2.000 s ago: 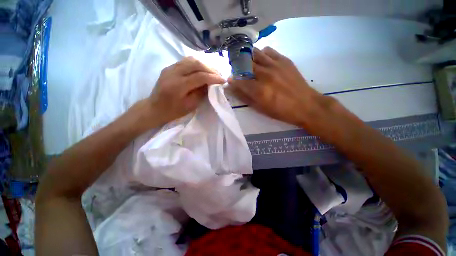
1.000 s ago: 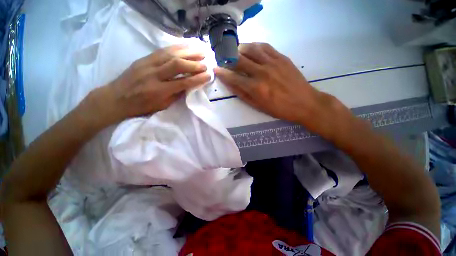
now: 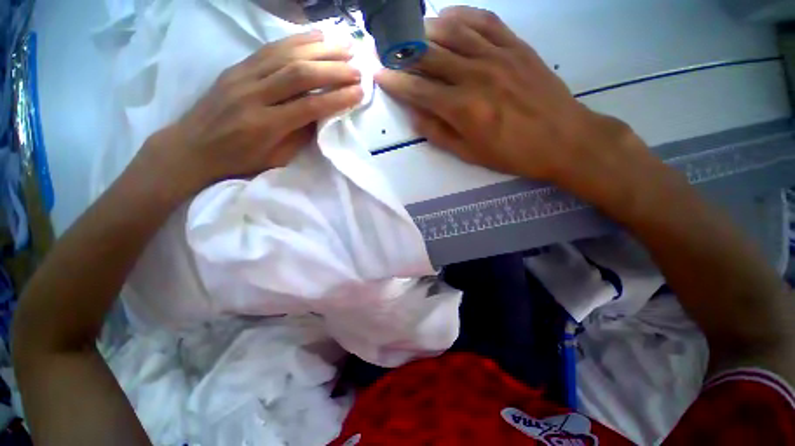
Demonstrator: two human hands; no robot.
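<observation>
A white garment piece [image 3: 288,235] lies on the machine table and hangs over its front edge. My left hand [image 3: 261,104] lies on the cloth with its fingers spread a little, just left of the brightly lit needle area [image 3: 356,33]. My right hand [image 3: 497,96] is just right of it, its fingertips at the cloth's right edge. The stubby grey cylinder [image 3: 397,30] with a blue ring stands between my hands. Glare and my fingers hide the needle and whether the cloth is pinched.
The ruler strip [image 3: 497,213] runs along the table's front edge. A white heap [image 3: 235,383] lies below left. White pieces [image 3: 636,357] and a slim blue bar [image 3: 569,366] are below right. Blue-edged plastic [image 3: 35,131] is at the far left.
The view has shifted, so the machine head now shows only at the top edge. My left hand has changed from bunched to flatter on the cloth. Both hands remain beside the needle area.
</observation>
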